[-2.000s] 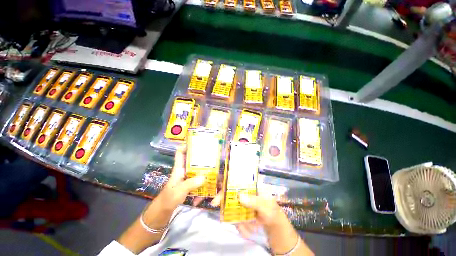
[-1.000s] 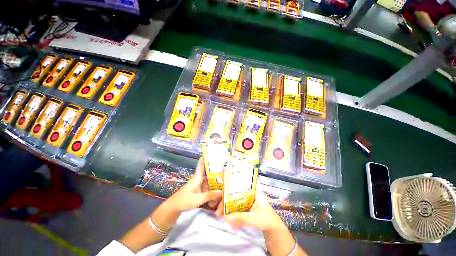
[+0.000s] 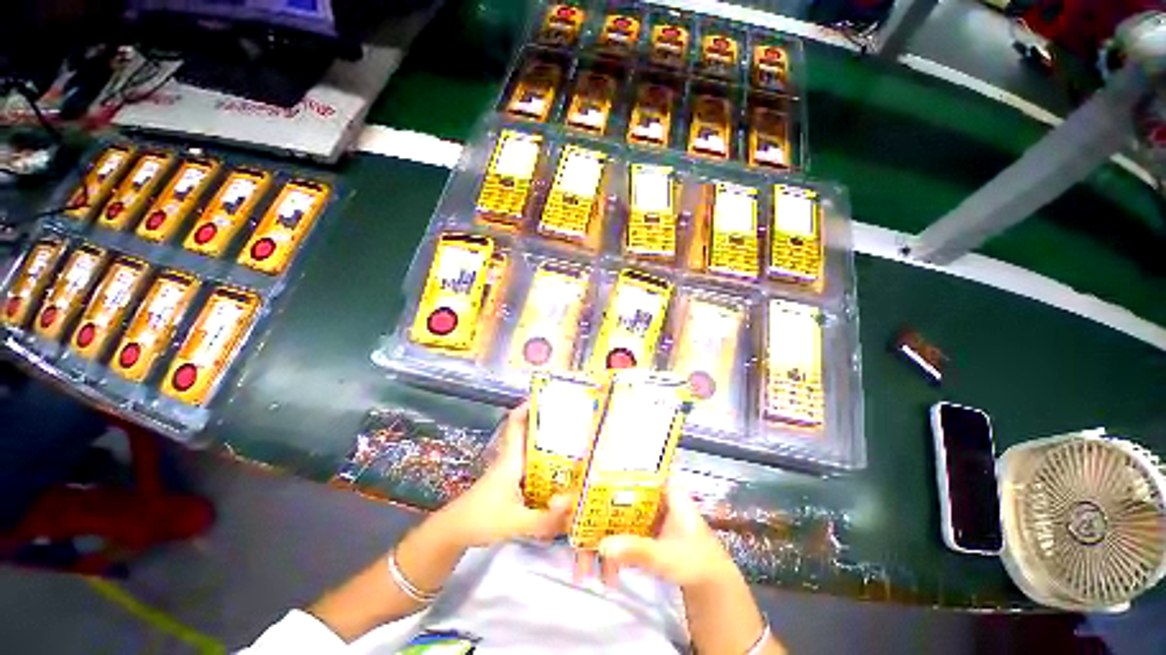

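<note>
My left hand (image 3: 492, 499) holds a yellow keypad phone (image 3: 560, 435) upright at the near bench edge, its screen bright white. My right hand (image 3: 665, 548) holds a second yellow phone (image 3: 629, 461) beside it, also with a bright screen, overlapping the first phone's edge. Both keypads face me. Behind them a clear plastic tray (image 3: 838, 441) holds yellow phones: the far row shows keypads and pale screens, the near row shows mostly backs with red marks and one keypad side at the right. Some near-row pockets look covered by clear plastic.
Another phone tray (image 3: 313, 294) lies left, and one (image 3: 795, 109) lies behind the middle tray. Shiny film with dark blocks (image 3: 416, 450) runs along the near edge. At right are a small dark block (image 3: 921, 356), smartphone (image 3: 968, 477), fan (image 3: 1087, 522) and metal post (image 3: 1023, 166).
A tray of phones, further back before, now stands directly behind the middle tray. The two held phones have shifted slightly and stay side by side in my hands.
</note>
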